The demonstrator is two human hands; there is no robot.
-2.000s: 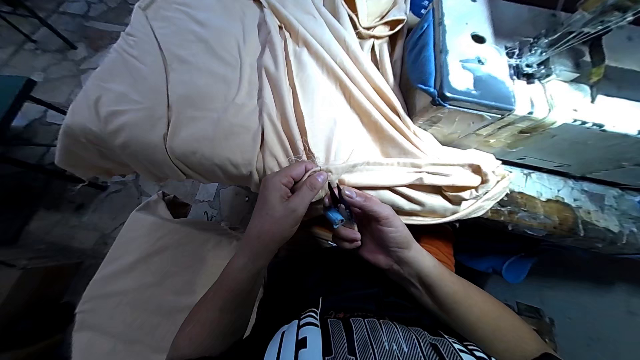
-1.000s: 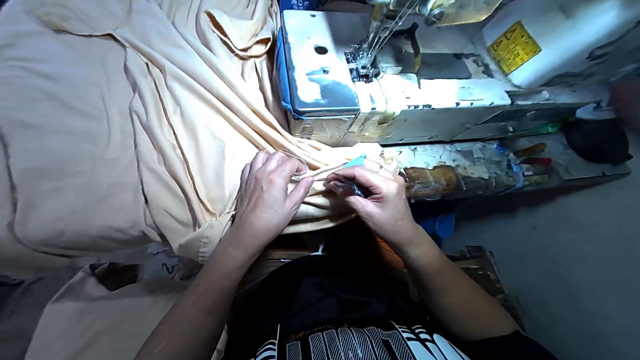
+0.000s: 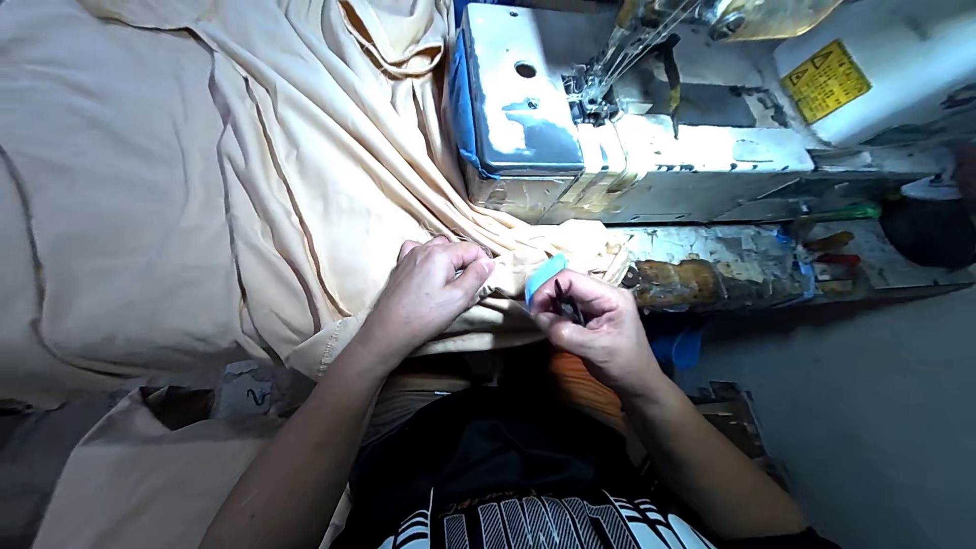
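Peach-coloured fabric (image 3: 320, 198) lies in long folds over the work surface, its sewn edge running below and between my hands. My left hand (image 3: 438, 286) grips the edge of this cloth between thumb and fingers. Just to its right, my right hand (image 3: 591, 316) is closed around a small dark-tipped tool (image 3: 567, 303), perhaps thread snips; most of it is hidden in the palm. A light-blue piece (image 3: 546, 279) shows beside the right index finger, and whether it belongs to the tool I cannot tell.
An industrial sewing machine (image 3: 640, 183) with threaded needles and a yellow warning label (image 3: 826, 81) stands behind my hands. A worn, wrapped edge (image 3: 679, 282) runs right of the cloth. Small tools (image 3: 837, 259) and a black object (image 3: 926, 229) lie farther right. More peach cloth (image 3: 168, 473) hangs lower left.
The view has shifted right since the first frame. Both hands have moved along the cloth's edge toward the sewing machine's front. In the last second my right hand has drawn slightly away from my left.
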